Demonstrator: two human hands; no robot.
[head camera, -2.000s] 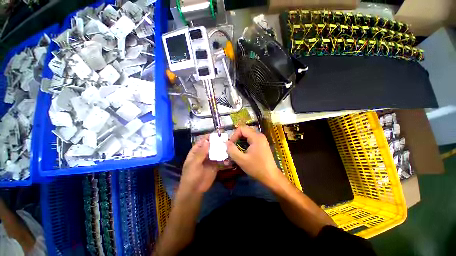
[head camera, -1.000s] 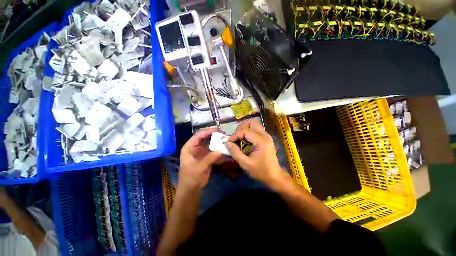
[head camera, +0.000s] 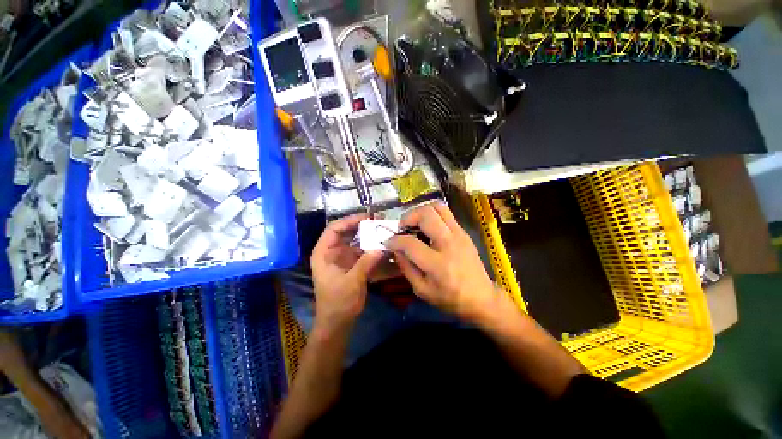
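A white adapter housing (head camera: 375, 234) is held between my two bare hands just below the tip of the soldering iron (head camera: 356, 163). My left hand (head camera: 341, 267) grips its left side. My right hand (head camera: 442, 257) pinches its right side, where a thin dark wire or lead shows. The circuit board is mostly hidden by my right fingers. I cannot tell if the iron tip touches the work.
Blue trays (head camera: 279, 197) heaped with white housings stand left. The soldering machine (head camera: 306, 69), a black fan (head camera: 454, 103) and a yellow sponge (head camera: 412, 185) are ahead. A black mat (head camera: 626, 120) with board rows and a yellow crate (head camera: 643, 249) are right. Another person's arm (head camera: 39, 386) shows lower left.
The housing has turned in my hands and is now up close under the iron tip. The circuit board seen at my right fingers is now mostly hidden. The view has shifted slightly.
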